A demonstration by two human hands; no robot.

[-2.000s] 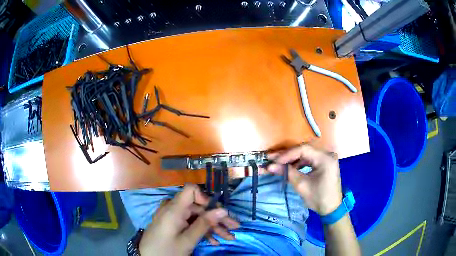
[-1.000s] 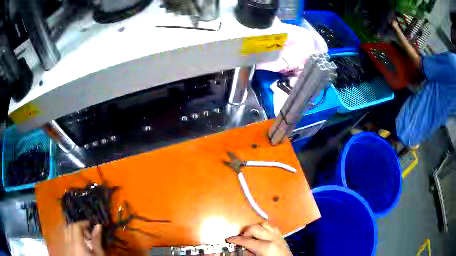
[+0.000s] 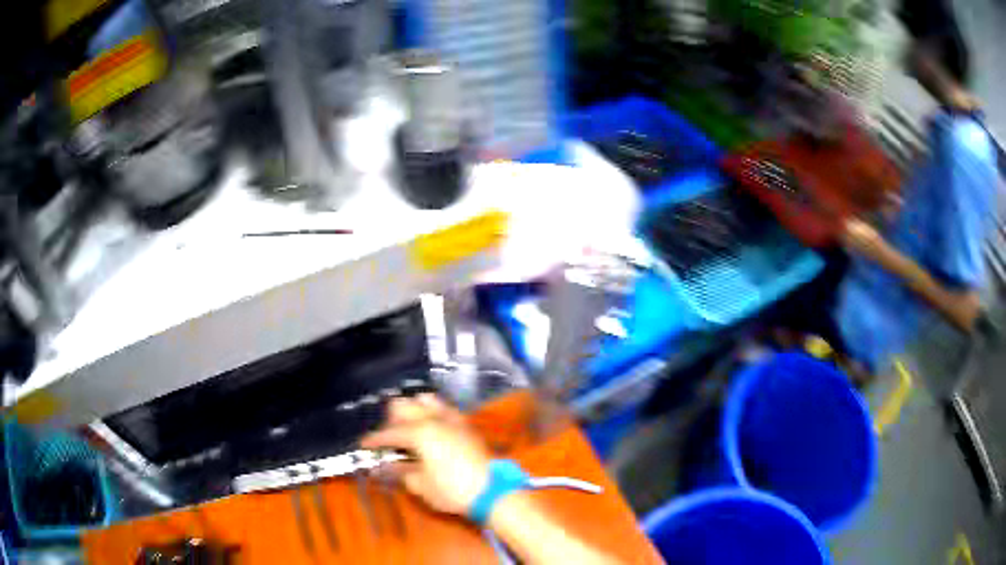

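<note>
The picture is blurred. My right hand (image 3: 430,447), with a blue wristband, grips the right end of the silver loading bar (image 3: 303,472). The bar lies across the back edge of the orange board (image 3: 441,541), by the dark lower platen (image 3: 276,386). Several short black cables (image 3: 320,519) hang from the bar over the board. The black cable pile (image 3: 182,555) is cut off by the bottom edge. A pale cutter handle (image 3: 565,483) shows beyond my wrist. My left hand is not in view.
The white machine head (image 3: 276,304) stands above the platen. A blurred grey post (image 3: 568,331) stands at the board's right corner. Blue tubs (image 3: 800,441) stand at right. Teal baskets (image 3: 717,281) (image 3: 55,469) hold black cables. A person in blue (image 3: 927,243) stands at far right.
The view has swung up and right. My right hand and the bar have moved from the board's front edge to its back, by the platen. My left hand has left the picture.
</note>
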